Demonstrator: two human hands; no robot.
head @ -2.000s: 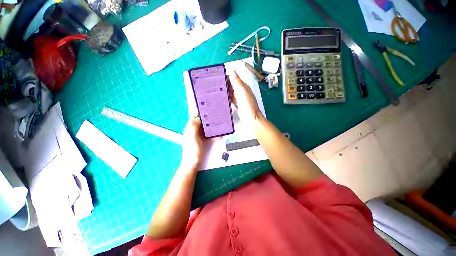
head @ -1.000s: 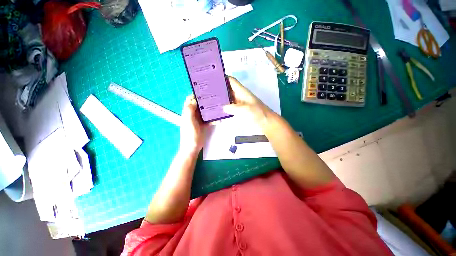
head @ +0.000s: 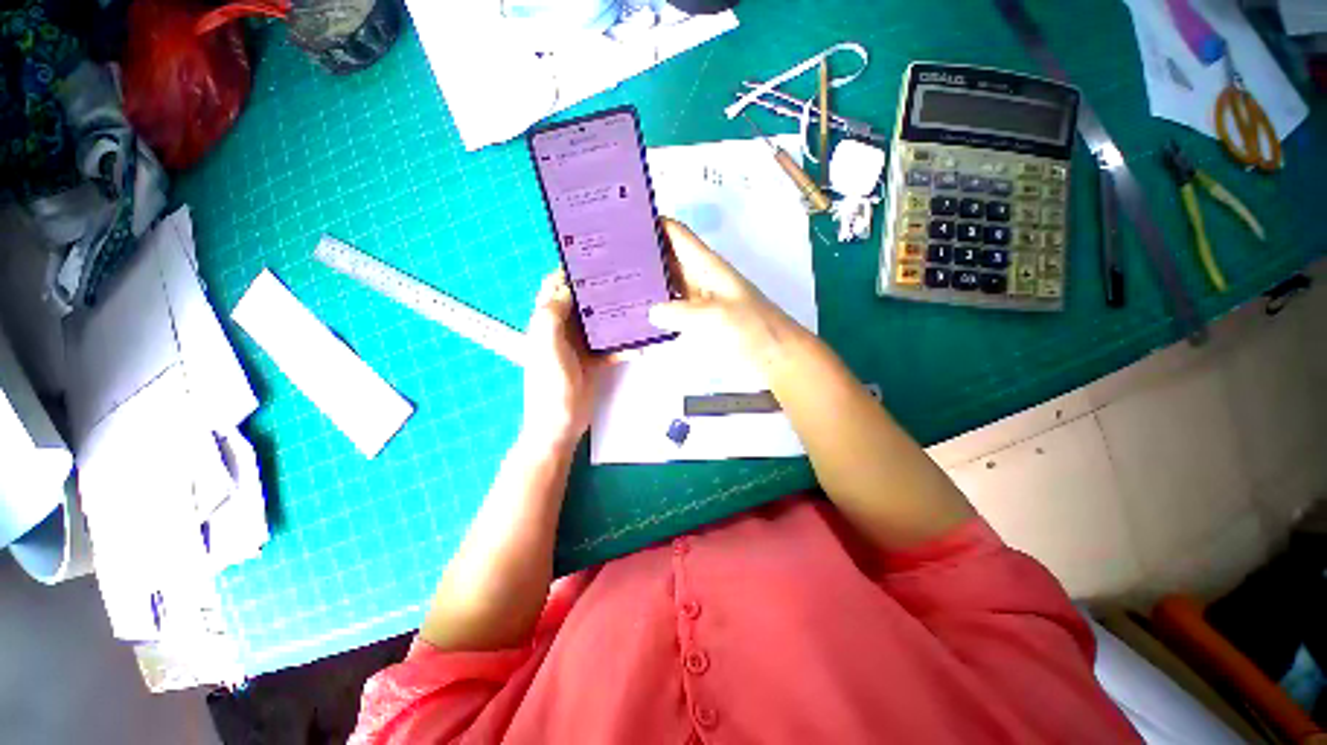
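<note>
A smartphone with a lit pink-white screen is held upright over a white sheet. My left hand grips its lower left edge. My right hand is at its lower right edge, with the thumb over the bottom of the screen. Part of each hand's fingers is hidden behind the phone. On the sheet below lie a short dark steel ruler, partly covered by my right forearm, and a tiny dark square.
A long ruler and a white card strip lie left on the green mat. A calculator, an awl, pliers and scissors lie right. Papers and a red bag are at left.
The view has shifted, so the table things sit differently in the picture. The phone is further up over the sheet, and my right thumb has come onto the lower screen.
</note>
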